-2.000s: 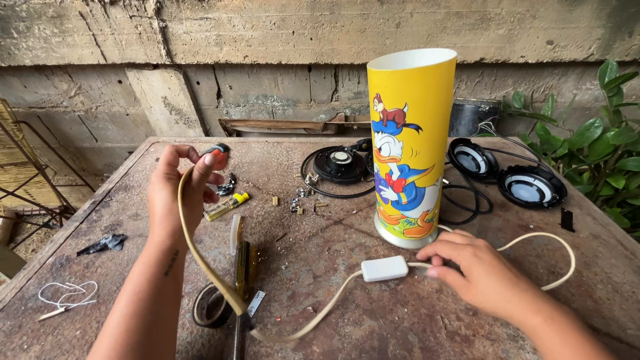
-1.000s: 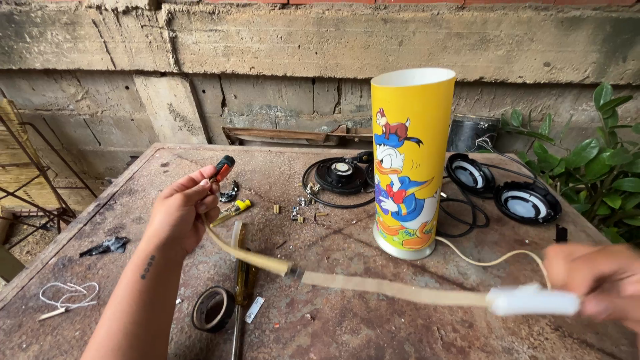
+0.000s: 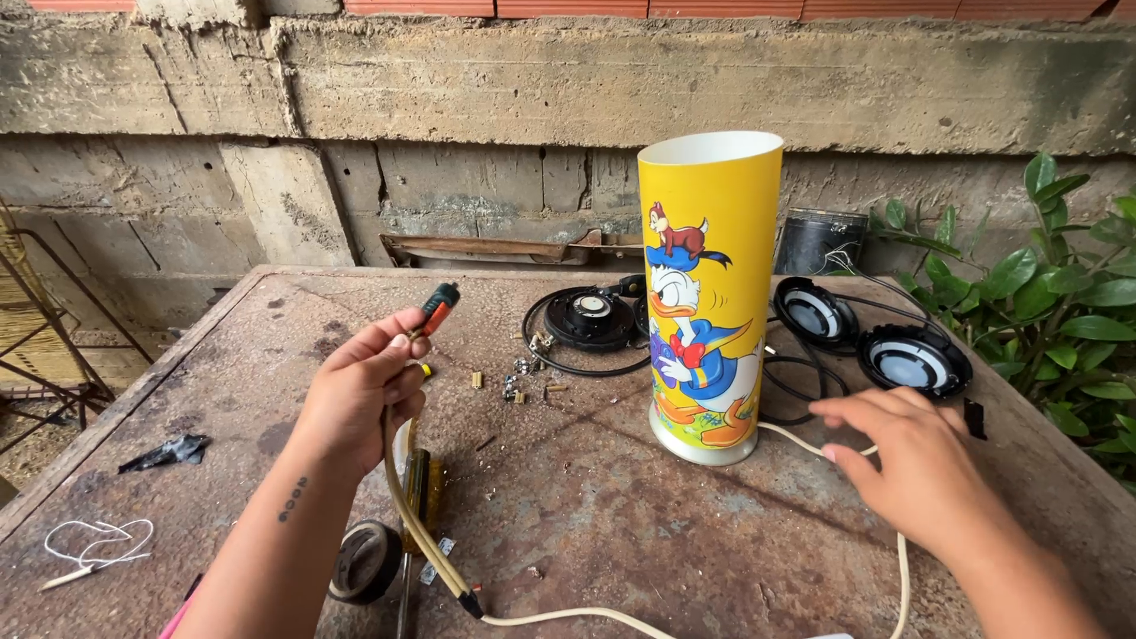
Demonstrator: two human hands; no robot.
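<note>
My left hand [image 3: 382,373] grips a small dark green and orange electrical connector [image 3: 437,311], raised above the table's left half. From it a cream cable [image 3: 399,501] runs down to a black-taped joint [image 3: 469,605] and on along the near edge. My right hand [image 3: 896,453] has its fingers spread and partly bent, over the cable at the right of the lamp; whether a fingertip touches the cable I cannot tell. A yellow cylindrical lamp [image 3: 717,213] with a cartoon duck stands upright between my hands. Only a sliver of the white inline switch [image 3: 834,636] shows at the bottom edge.
Black round speaker parts [image 3: 914,359] with cables lie at right, another [image 3: 590,318] behind the lamp. Small brass pieces [image 3: 477,380] are scattered mid-table. Black tape [image 3: 366,561] and a screwdriver [image 3: 415,497] lie near my left forearm. White string [image 3: 98,555] is at far left.
My right hand held the white inline switch out to the right one second ago; it has let go and now hovers by the lamp's cable. The switch has dropped to the bottom edge.
</note>
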